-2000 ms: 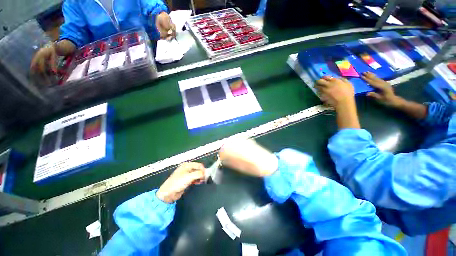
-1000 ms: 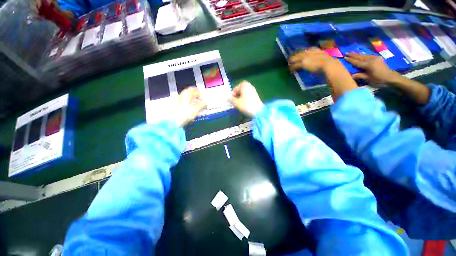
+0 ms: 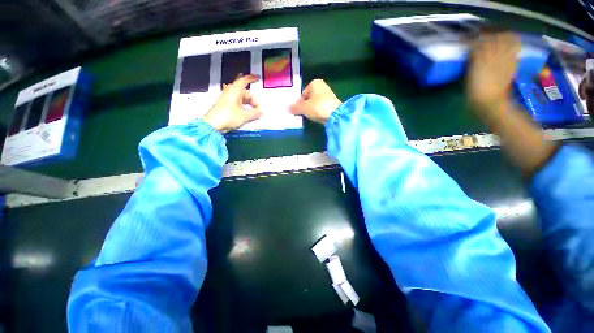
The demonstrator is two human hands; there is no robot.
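Note:
A white-faced tablet box (image 3: pixel 195 101) with three device pictures and blue sides lies on the green belt in front of me. My left hand (image 3: pixel 234 107) is over its lower middle, with thumb and forefinger apart and nothing visible between them. My right hand (image 3: pixel 316 102) is at its lower right edge, thumb and forefinger close together. Whether a tiny label is between them I cannot tell. Several white paper scraps (image 3: pixel 335 269) lie on the dark bench below my hands.
Another white-faced box (image 3: pixel 40 120) lies at left on the belt. At right, a neighbour's blurred hand (image 3: pixel 495 71) is beside a tilted white and blue box (image 3: pixel 417 49) and a blue-faced box (image 3: pixel 550 97). A whitish rail (image 3: pixel 277 164) separates belt and bench. A thin white strip (image 3: pixel 343 182) lies by it.
My hands have moved from over the bench, where they held a white paper piece, onto the box. That piece is out of them. The neighbour's hand has moved, and a white-faced box now shows there.

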